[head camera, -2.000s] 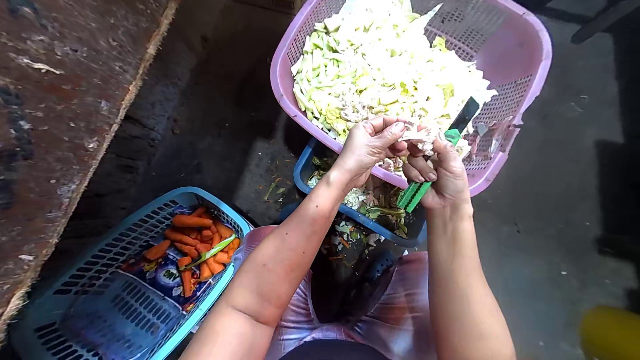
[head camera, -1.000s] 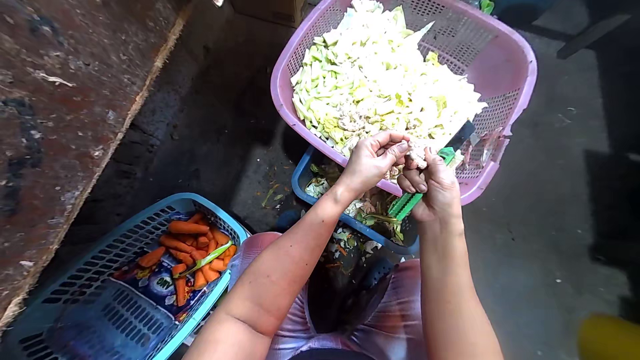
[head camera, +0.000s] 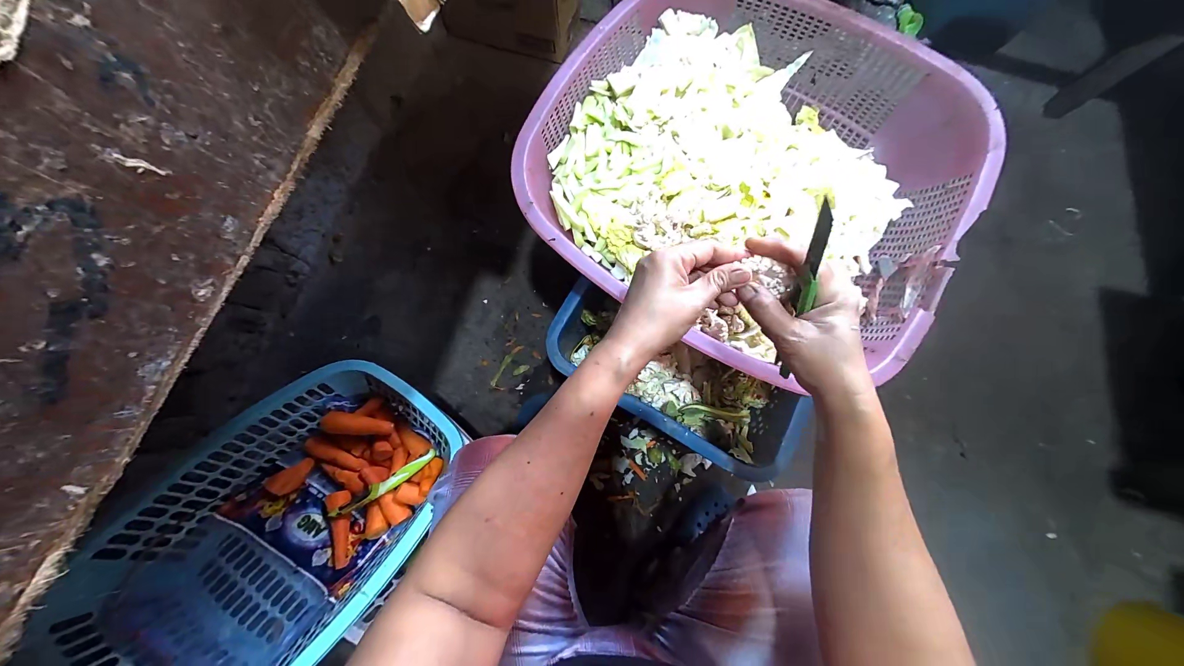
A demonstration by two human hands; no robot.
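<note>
My left hand (head camera: pixel 680 291) and my right hand (head camera: pixel 814 324) meet over the near rim of a pink plastic basket (head camera: pixel 925 120). Between their fingertips is a small pale piece of food (head camera: pixel 766 276), perhaps cauliflower; its exact kind is unclear. A knife with a green handle (head camera: pixel 807 292) is held in my right hand, its dark blade pointing up and away. Chopped pale green and white vegetables (head camera: pixel 703 139) are heaped in the pink basket. More pale pieces lie just below my fingers, partly hidden by them.
Under the pink basket sits a blue crate (head camera: pixel 684 437) with vegetable trimmings. At lower left, a light blue basket (head camera: pixel 370 370) holds carrots (head camera: pixel 356 424), a green stalk and a printed packet (head camera: pixel 305 527). A worn wooden board (head camera: pixel 139 231) fills the upper left; something yellow (head camera: pixel 1138 636) is at lower right.
The knife in my right hand has turned: its blade now stands more upright, and less of the green handle shows. Both hands remain close together over the basket's near rim.
</note>
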